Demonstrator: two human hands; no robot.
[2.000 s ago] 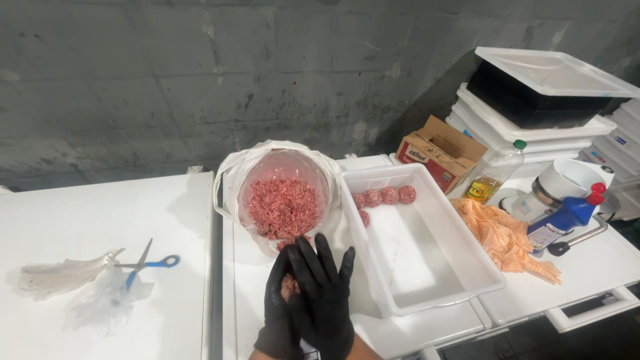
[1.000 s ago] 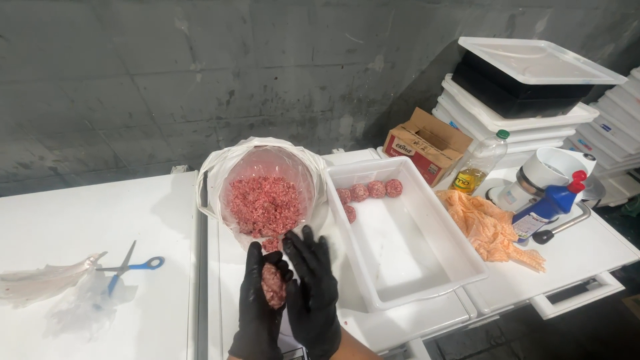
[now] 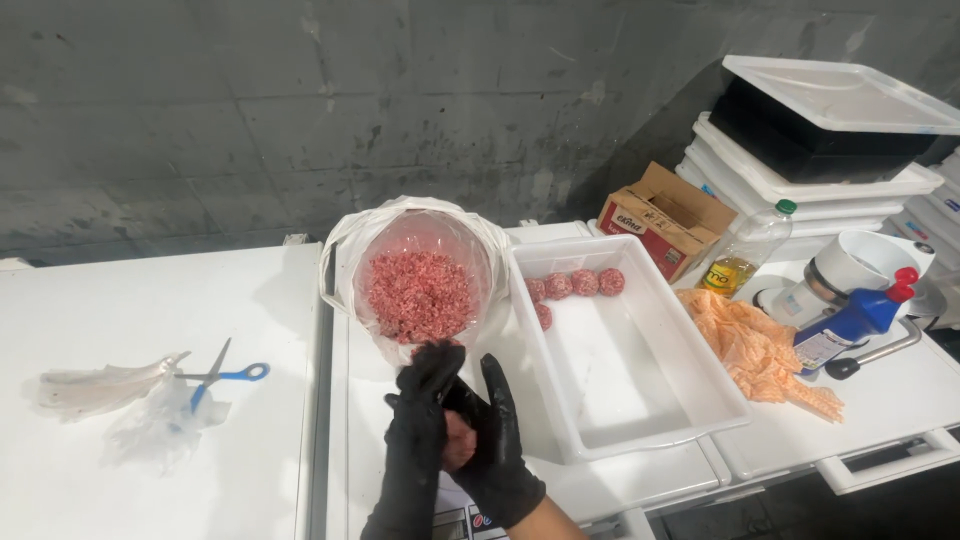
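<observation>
Both hands wear black gloves. A lump of ground meat (image 3: pixel 457 441) lies between the palms of my left hand (image 3: pixel 421 420) and my right hand (image 3: pixel 499 442), partly hidden by the fingers. Just beyond them, a bag-lined container holds loose ground meat (image 3: pixel 420 296); its white plastic liner (image 3: pixel 491 232) is folded over the rim. To the right stands a white plastic tray (image 3: pixel 660 439) with several meatballs (image 3: pixel 585 282) in a row at its far left corner and one more below the row. Under my hands, part of a device with buttons (image 3: pixel 480 519) shows.
Blue-handled scissors (image 3: pixel 251 372) lie open on crumpled plastic (image 3: pixel 161 427) at left. Right of the tray are an orange cloth (image 3: pixel 742 345), a blue bottle (image 3: pixel 851 326), an oil bottle (image 3: pixel 750 244), a cardboard box (image 3: pixel 667 217), a white appliance (image 3: pixel 847 274) and stacked tubs (image 3: pixel 817 176).
A second ago the meat lump lay exposed on my left palm, with my right hand beside it. Now the hands are closer around it, and the left fingers bend over toward the right palm.
</observation>
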